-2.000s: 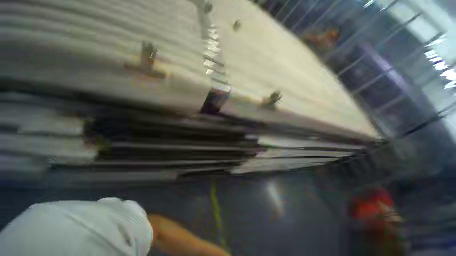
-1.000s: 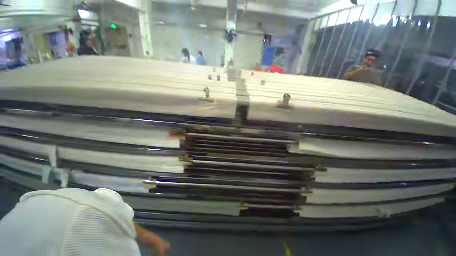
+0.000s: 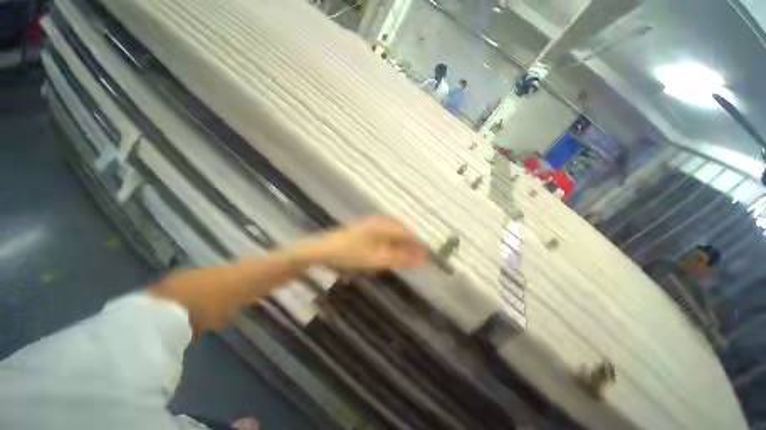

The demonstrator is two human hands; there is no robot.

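My left hand (image 3: pixel 388 243), bare and blurred, reaches from a white sleeve at the lower left over the front edge of the cloth-covered bank (image 3: pixel 361 159). Its fingertips are beside a small metal clip (image 3: pixel 448 249) standing on the off-white ridges; whether they touch it is unclear. Another clip (image 3: pixel 603 372) stands near the front edge, right of a gap with shiny metal rods (image 3: pixel 511 273). Smaller clips (image 3: pixel 476 181) stand further back. A small skin-coloured part shows at the bottom edge; I cannot tell whether it is my right hand.
Lower cloth-covered tiers (image 3: pixel 168 206) and dark bars lie below the top edge, with white cloth strips (image 3: pixel 128 164) hanging at the left. Grey floor (image 3: pixel 42 227) shows at the left. A person (image 3: pixel 693 277) is at the far right side. Other people and red items are in the back.
The view has tilted and turned. My left hand has risen from low beside the bank to its top front edge, next to a clip.
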